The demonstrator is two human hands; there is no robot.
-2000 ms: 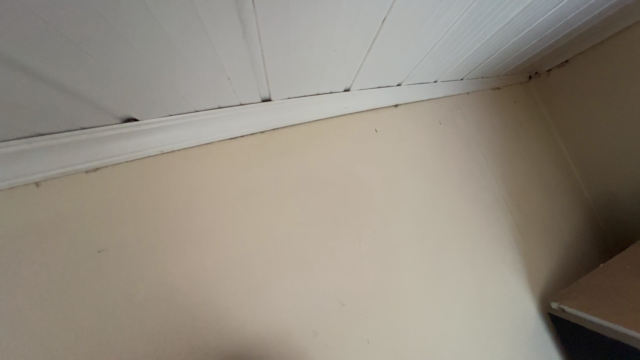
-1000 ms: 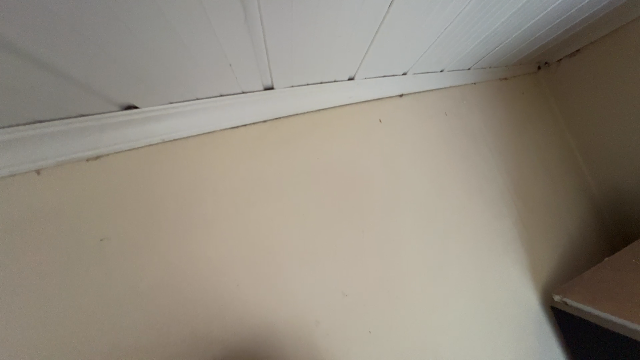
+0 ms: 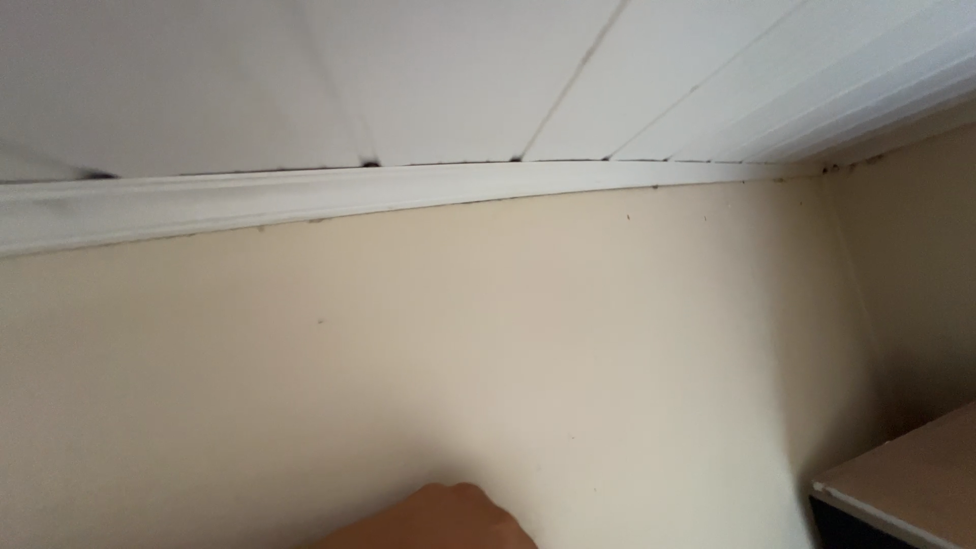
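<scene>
My left hand (image 3: 438, 522), as it seems from its slant in from the lower left, shows at the bottom edge of the head view. Only its back and bent knuckles are visible; the fingers and anything they might hold are cut off below the frame. It is in front of the cream wall (image 3: 496, 328), and whether it touches the wall cannot be told. A soft shadow lies on the wall around it. My right hand is out of view.
White moulding (image 3: 427, 187) runs between the wall and the white panelled ceiling (image 3: 457, 76), with dark gaps at the panel seams. A brown-topped cabinet or shelf (image 3: 907, 480) with a dark side juts in at the lower right, near the wall corner.
A hand has come into view at the bottom edge, where earlier only a shadow showed on the wall. The view has tilted somewhat.
</scene>
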